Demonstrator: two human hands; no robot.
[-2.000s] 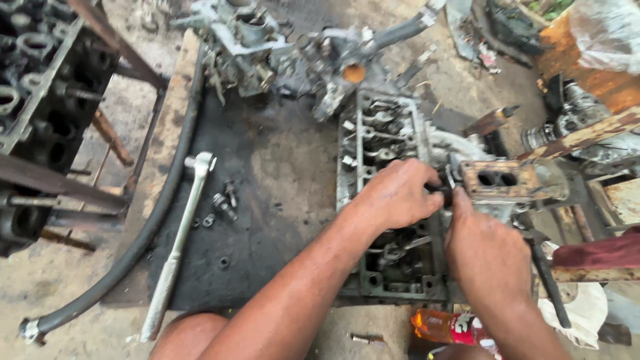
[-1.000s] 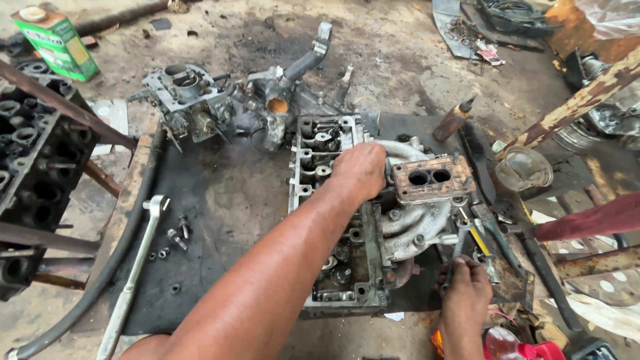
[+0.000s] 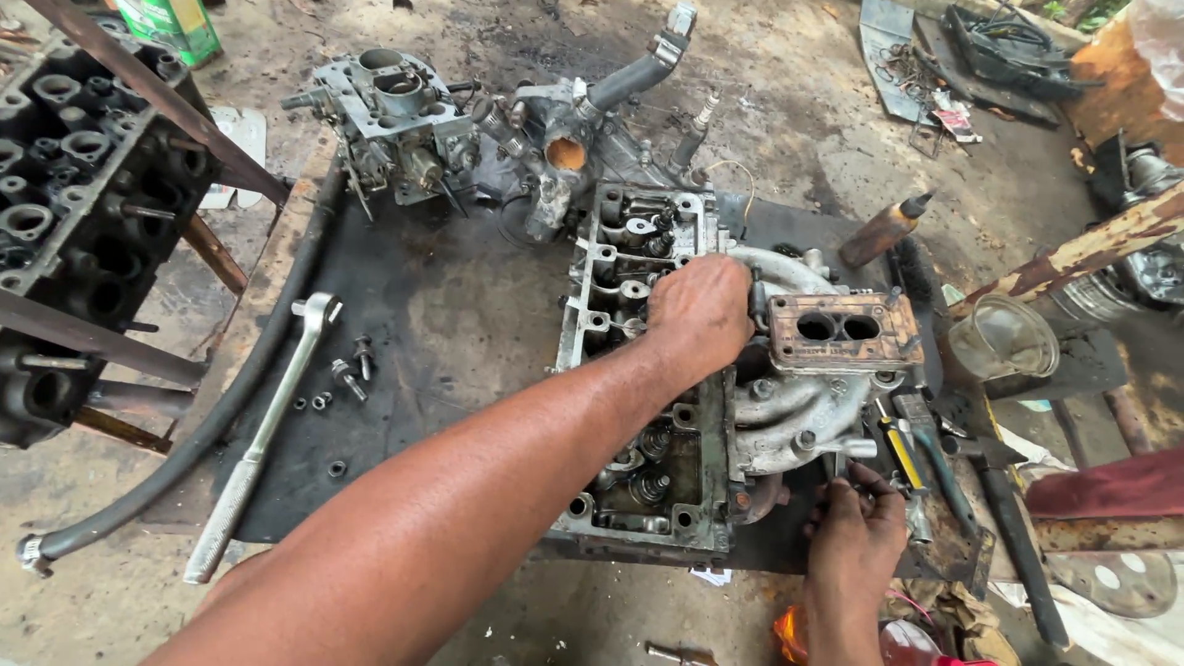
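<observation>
My left hand (image 3: 703, 305) rests with curled fingers at the edge between the cylinder head (image 3: 601, 305) and the cast intake manifold (image 3: 795, 421). Its fingertips are hidden, so what they grip cannot be told. The manifold is joined to the head's right side and carries a flange with a worn gasket (image 3: 842, 331) and two round ports. My right hand (image 3: 856, 527) is low beside the manifold, its fingers around a narrow metal tool (image 3: 838, 464) that is mostly hidden. Valve springs (image 3: 650, 486) show in the head below my left forearm.
A ratchet (image 3: 268, 435), bolts (image 3: 350, 379) and nuts lie on the dark mat at left, near a black hose (image 3: 264, 379). A carburetor (image 3: 398, 120) stands behind. Right of the manifold are a yellow-and-black tool (image 3: 902, 453), a brush (image 3: 939, 462) and a hammer (image 3: 1008, 518).
Two seconds ago both hands were together near the gasketed flange. My right hand has since moved down beside the manifold, while my left stays by the cylinder head. The view has shifted.
</observation>
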